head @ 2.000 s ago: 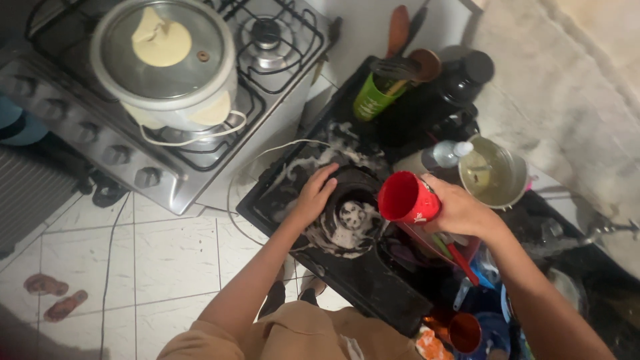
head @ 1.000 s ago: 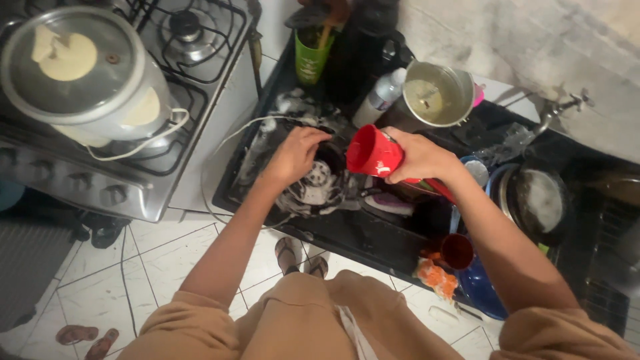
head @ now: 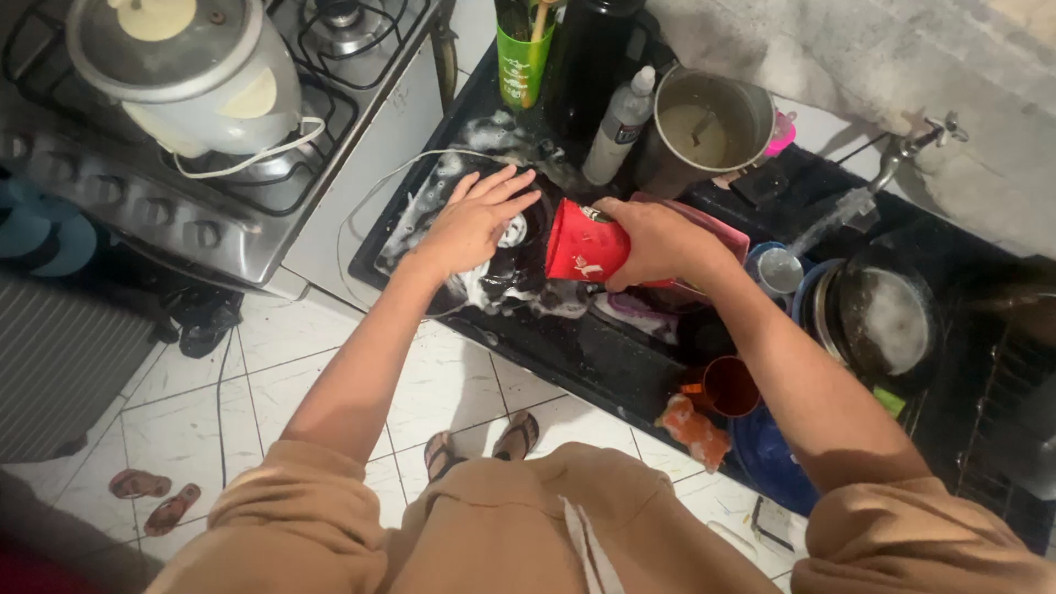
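Observation:
My right hand (head: 660,243) grips a red cup (head: 587,243) from its right side, tilted with its mouth toward the left. My left hand (head: 477,221) is spread flat, palm down, over a dark round object (head: 528,260) with white suds on it; the hand hides part of it, and whether they touch I cannot tell. Soap foam (head: 425,198) covers the black countertop (head: 577,355) around it. A pink container (head: 718,223) lies partly behind my right hand. Below the cup is a purple-and-white object (head: 634,316), perhaps a brush.
A white rice cooker (head: 223,91) stands on the stove (head: 330,157) at left. Behind my hands are a green utensil cup (head: 521,66), a plastic bottle (head: 617,128) and a metal pot (head: 709,124). Water runs from a faucet (head: 895,161) near stacked pans (head: 887,318). An orange mug (head: 728,386) sits at the front.
The view has shifted toward the sink. My left hand, earlier at the edge of the dark round object, is now spread out over it. The red cup has tipped further toward the left.

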